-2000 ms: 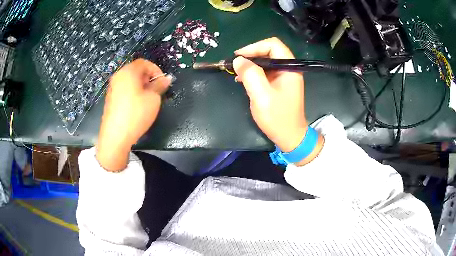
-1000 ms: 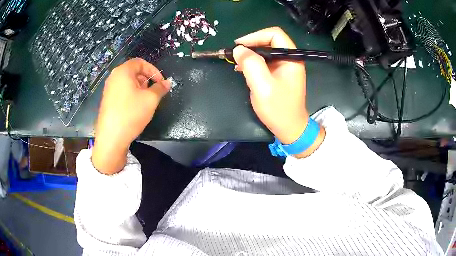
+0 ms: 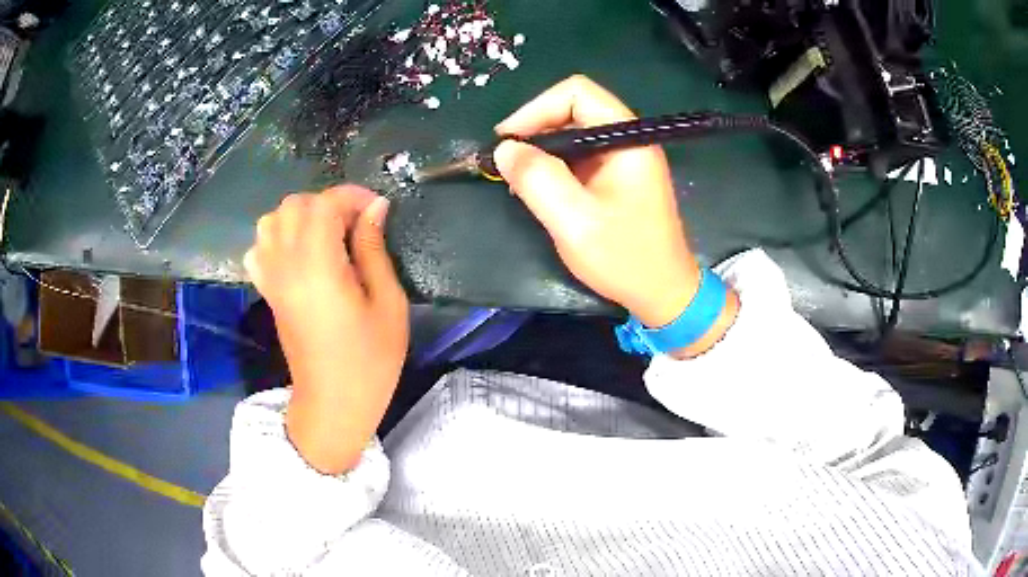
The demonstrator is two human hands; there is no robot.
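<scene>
My right hand holds the black soldering iron like a pen, its metal barrel pointing left. The iron's tip is at or very near a small silvery circuit board on the mat. My left hand is just below the board, thumb and forefinger pinched together. I cannot tell whether a thin strand is between the fingertips. A clear blister tray with rows of small modules lies at the far left.
A pile of dark components lies beside the tray, with white-and-red components beyond the board. The black soldering station with a red light, looping cables and yellow wire bundle are at the right.
The iron's tip has moved left and down to the small board. My left hand has moved down and its wrist right. The head view has shifted slightly.
</scene>
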